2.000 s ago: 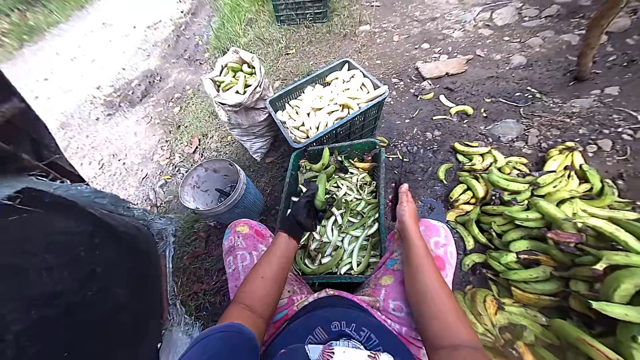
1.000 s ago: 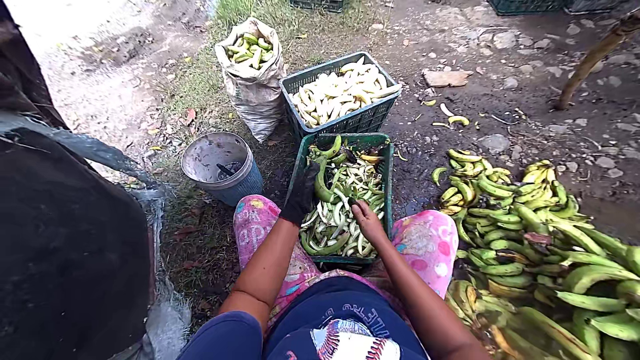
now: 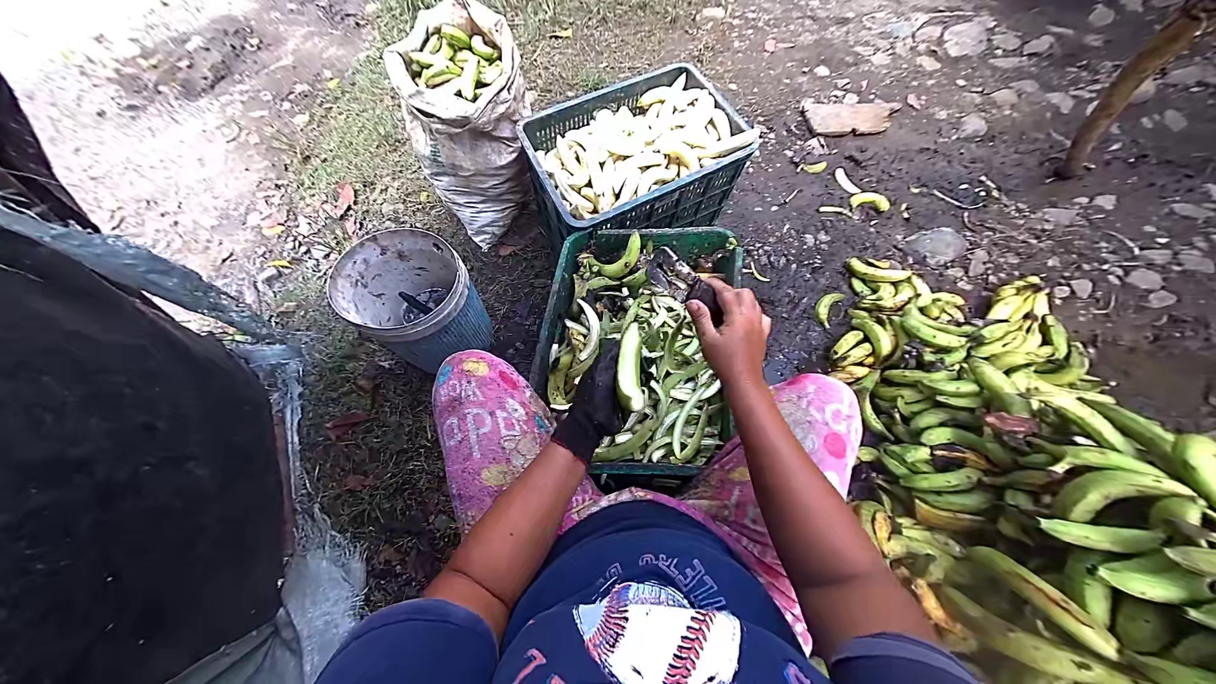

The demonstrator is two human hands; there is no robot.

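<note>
My left hand (image 3: 594, 394), in a black glove, holds a green plantain (image 3: 630, 368) upright over a green plastic crate (image 3: 546, 323) between my knees. Strips of green peel (image 3: 689, 385) fill much of that crate. My bare right hand (image 3: 731, 328) grips the dark handle of a peeling tool or knife (image 3: 673, 274) above the crate's far right part; its exact kind is unclear. Peeled pale plantains (image 3: 636, 147) fill a second crate (image 3: 655, 204) just beyond. A large heap of green plantains (image 3: 997, 446) lies on the ground to my right.
A blue bucket (image 3: 446, 328) with a dark object inside stands left of the peel crate. Behind it is a woven sack (image 3: 465, 161) of green plantains. Black sheeting (image 3: 133, 475) rises at the left. A flat stone or block (image 3: 848, 118) and a wooden pole (image 3: 1130, 90) are at the upper right.
Two seconds ago my right hand was beside the crate, over my right knee; now it is above the crate. The left hand has come nearer my body with a plantain. The view has shifted slightly.
</note>
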